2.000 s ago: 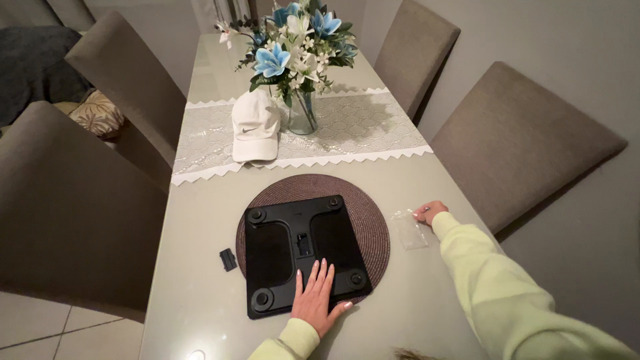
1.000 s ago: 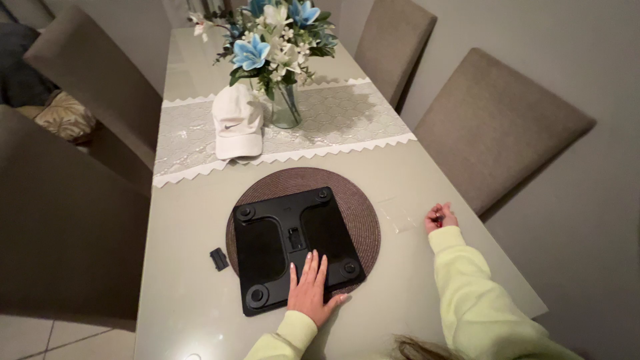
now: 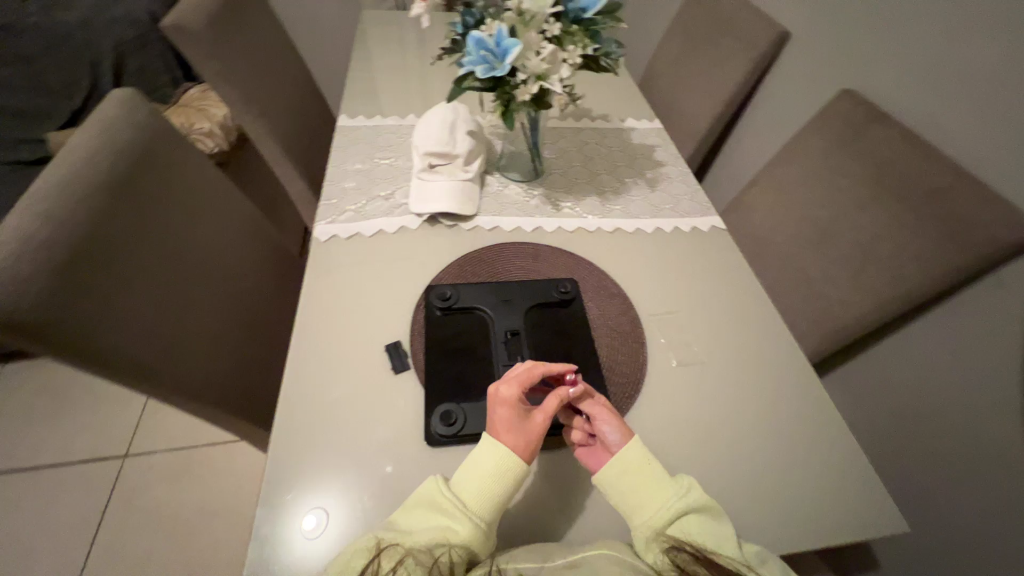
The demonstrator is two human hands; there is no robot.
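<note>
A black bathroom scale (image 3: 460, 344) lies underside up on a round brown woven placemat (image 3: 620, 336), its battery compartment (image 3: 513, 346) uncovered near the middle. Over the scale's near right part my two hands meet. My left hand (image 3: 524, 408) pinches a small reddish, shiny cylindrical object (image 3: 570, 379), probably a battery, between thumb and fingertips. Fingers of my right hand (image 3: 594, 424) touch that object from the right, the other fingers curled; how firmly they grip it is unclear. A small black battery cover (image 3: 397, 358) lies left of the placemat, and clear plastic packaging (image 3: 680, 340) lies to its right.
Beyond the placemat, a white cap (image 3: 448, 160) and a glass vase (image 3: 522, 148) of blue and white flowers (image 3: 532, 60) stand on a lace table runner (image 3: 368, 176). Upholstered chairs (image 3: 144, 240) line both sides of the glossy table (image 3: 744, 448).
My left hand has lifted off the scale, and my right hand has moved left from the table's right side to meet it. The packaging stays on the table.
</note>
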